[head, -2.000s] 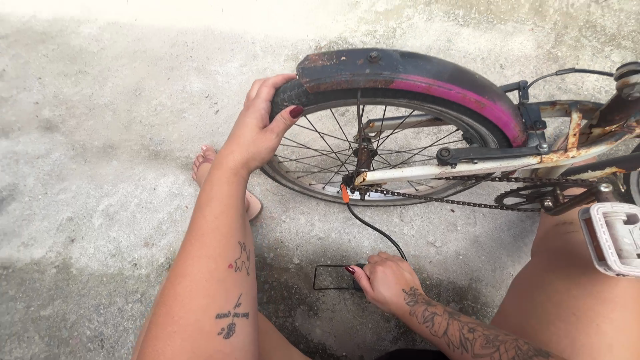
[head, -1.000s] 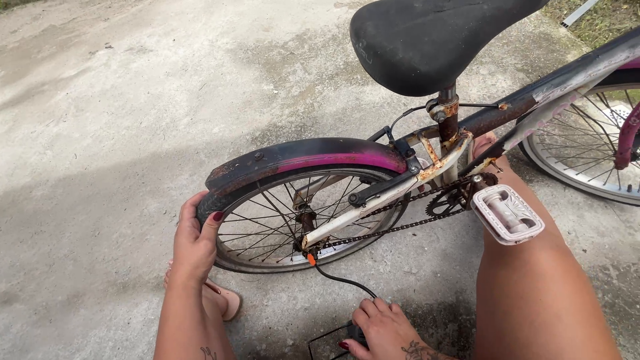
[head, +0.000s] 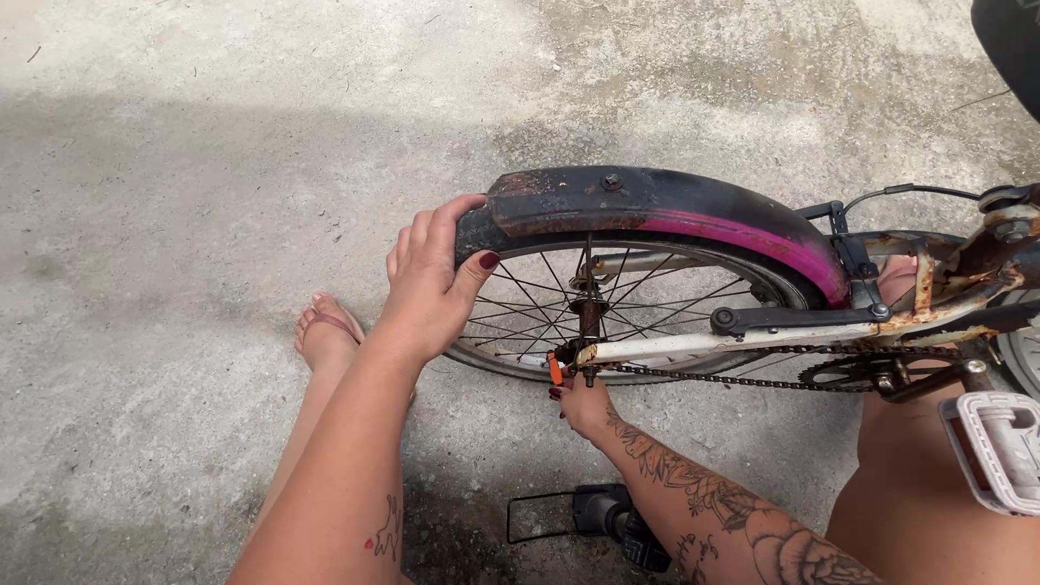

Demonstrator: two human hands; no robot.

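My left hand grips the rear tire of a bicycle just behind the end of its black and magenta fender, thumb on the near side. Below the wheel's hub, my right hand reaches to the lower rim, its fingertips at an orange lever by the valve area. Whether those fingers hold the lever or the hose is partly hidden. A black pump with a wire foot frame lies on the ground, partly behind my right forearm.
The rusty white frame stay, the chain and the chainring extend to the right. A white pedal juts out above my right leg. Part of the black saddle shows at the top right. My sandaled foot rests on the concrete left of the wheel.
My right hand has left the pump and moved up to the orange lever at the wheel. My left hand remains on the tire. The view has shifted.
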